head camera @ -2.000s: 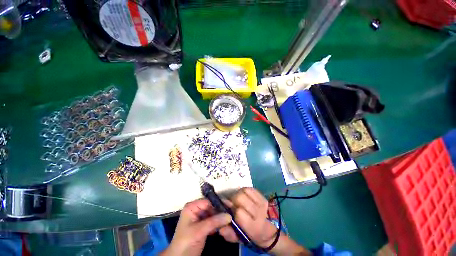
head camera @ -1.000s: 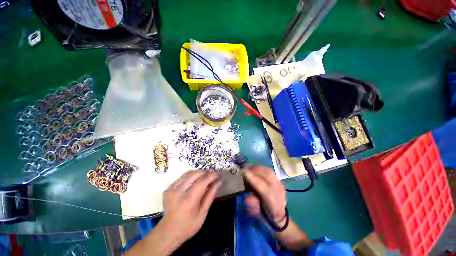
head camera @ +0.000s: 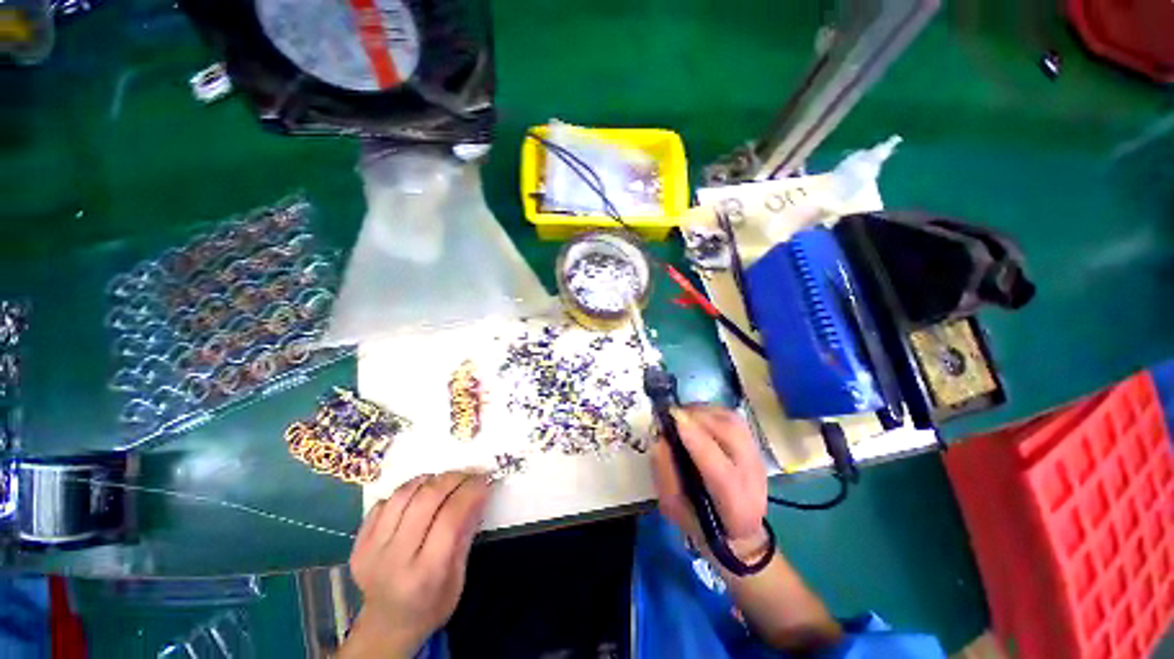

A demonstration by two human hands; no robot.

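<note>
My right hand (head camera: 716, 474) holds the black soldering iron (head camera: 685, 451), its metal tip pointing up to the near right rim of the round tin (head camera: 604, 279). My left hand (head camera: 419, 547) rests at the near edge of the cream work board (head camera: 419, 438), fingers bent down beside a few small components (head camera: 506, 465); whether it grips anything is hidden. A heap of small components (head camera: 567, 393) lies mid-right on the board. A short row of copper ring coils (head camera: 465, 400) stands left of it. Ring assemblies (head camera: 343, 435) are piled at the board's left edge. Thin solder wire (head camera: 245, 509) runs toward my left hand.
A solder spool (head camera: 71, 498) and blister tray (head camera: 219, 309) are left. The translucent fume hood (head camera: 431, 251) overhangs the board's back edge. Behind are a yellow bin (head camera: 537, 219) and, right, a blue soldering station (head camera: 811, 328), iron stand with sponge (head camera: 953, 364) and red plastic tray (head camera: 1075, 515).
My hands were together around the iron, then side by side at the board's near edge. Now my right hand has the iron's tip up at the tin, and my left hand has moved left.
</note>
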